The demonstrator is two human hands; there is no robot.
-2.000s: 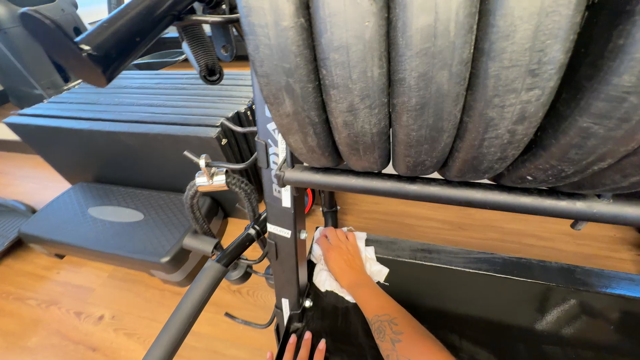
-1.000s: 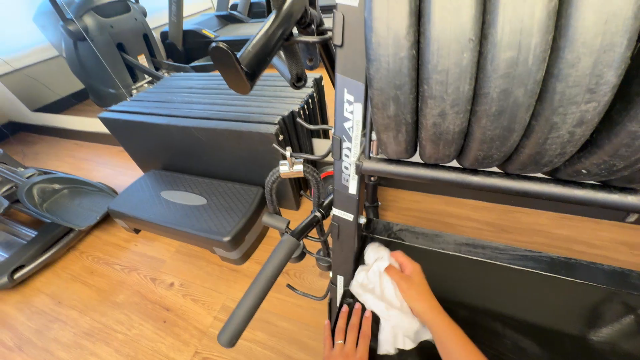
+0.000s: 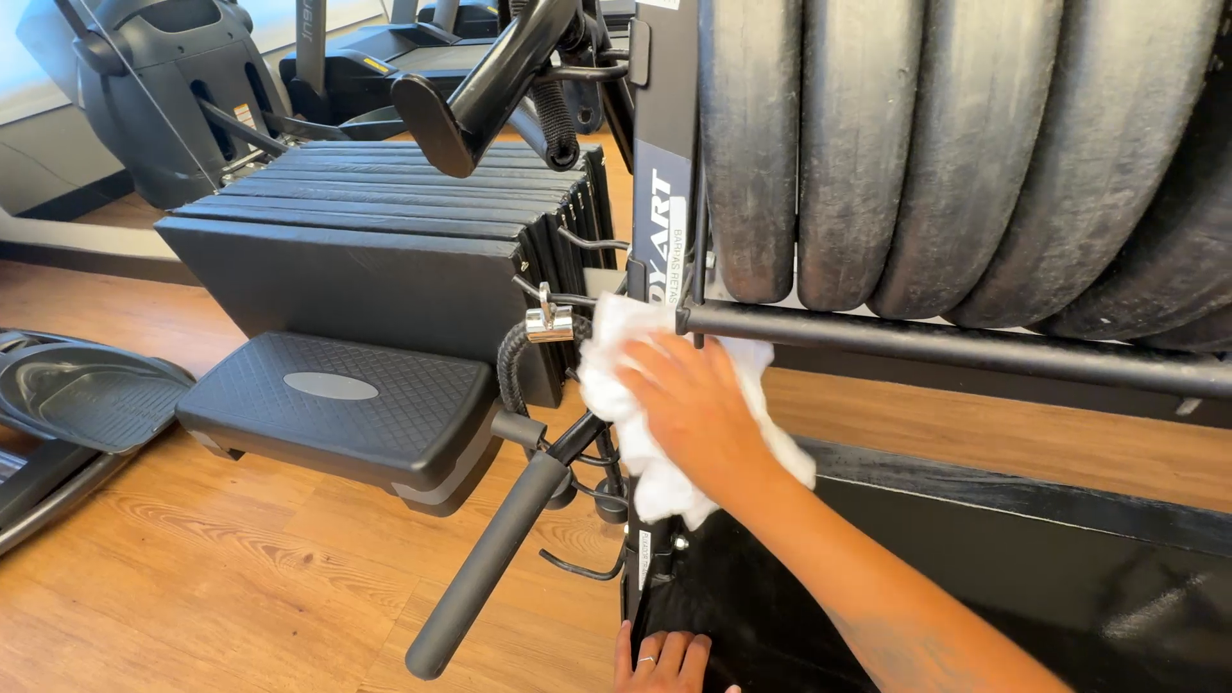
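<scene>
A white cloth [image 3: 635, 452] lies bunched under my right hand [image 3: 698, 414], which presses it against the upright post [image 3: 662, 125] of a black metal rack, beside the end of a horizontal bar [image 3: 914, 337]. The hand is slightly blurred and part of the post is hidden behind the cloth. Low in the view, my left hand [image 3: 666, 662], with a ring on one finger, rests at the foot of the post on the edge of a glossy black panel [image 3: 924, 577]. It holds nothing that I can see.
Several worn black rubber rings [image 3: 857, 154] fill the rack at the right. A foam-gripped handle [image 3: 491, 568] juts out to the lower left of the post, below a braided rope attachment [image 3: 512, 371]. Farther left are a step platform [image 3: 337, 404], folded mats [image 3: 356, 260] and exercise machines [image 3: 173, 96].
My right hand has moved up with the cloth, from the black panel to the post beside the bar. The left hand remains low by the post. The view has swung left.
</scene>
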